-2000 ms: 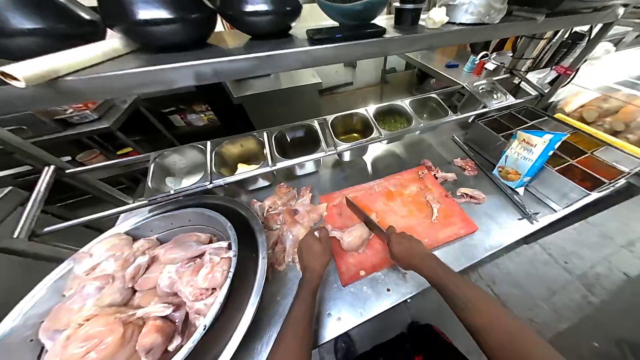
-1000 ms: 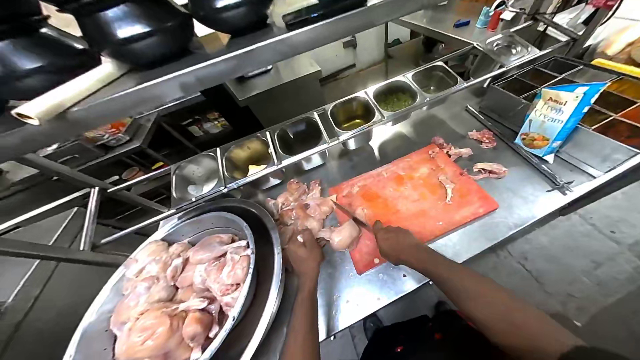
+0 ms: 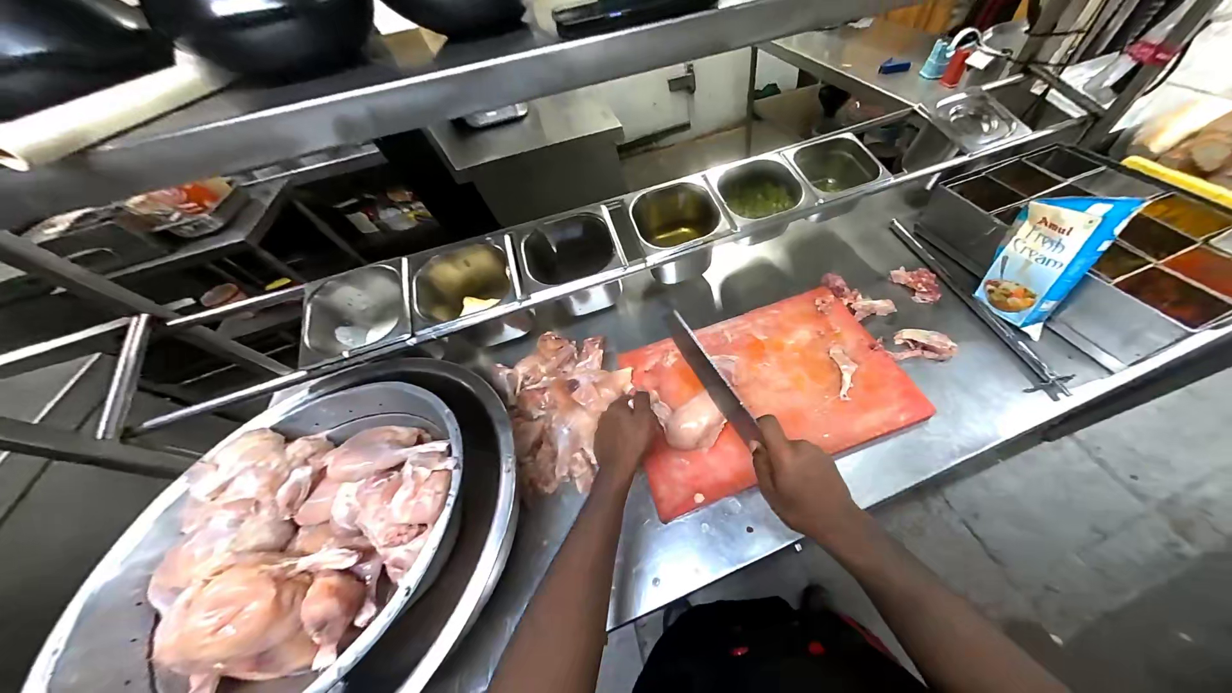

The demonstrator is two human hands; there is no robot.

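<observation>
A red cutting board [image 3: 799,385] lies on the steel counter, with a piece of raw chicken [image 3: 695,423] at its left end. My left hand [image 3: 626,430] grips the left end of this piece. My right hand [image 3: 794,472] is closed around the handle of a knife [image 3: 712,375], whose long blade points up and left over the board, just right of the chicken piece. A heap of raw chicken pieces [image 3: 558,404] touches the board's left side. Bony scraps [image 3: 842,371] lie on the board's right part, others [image 3: 924,344] beside it on the counter.
At the left, a large metal bowl [image 3: 445,539] of raw chicken sits in a wider dark pan [image 3: 491,539]. Steel containers [image 3: 674,214] line the counter's back edge. Right are metal skewers [image 3: 972,298], a cream packet [image 3: 1054,255] and a spice tray [image 3: 1179,279]. A shelf [image 3: 433,106] runs overhead.
The knife has lifted from low at the chicken piece to a raised slant over the board. My left hand stays at the piece's left side. The view has shifted.
</observation>
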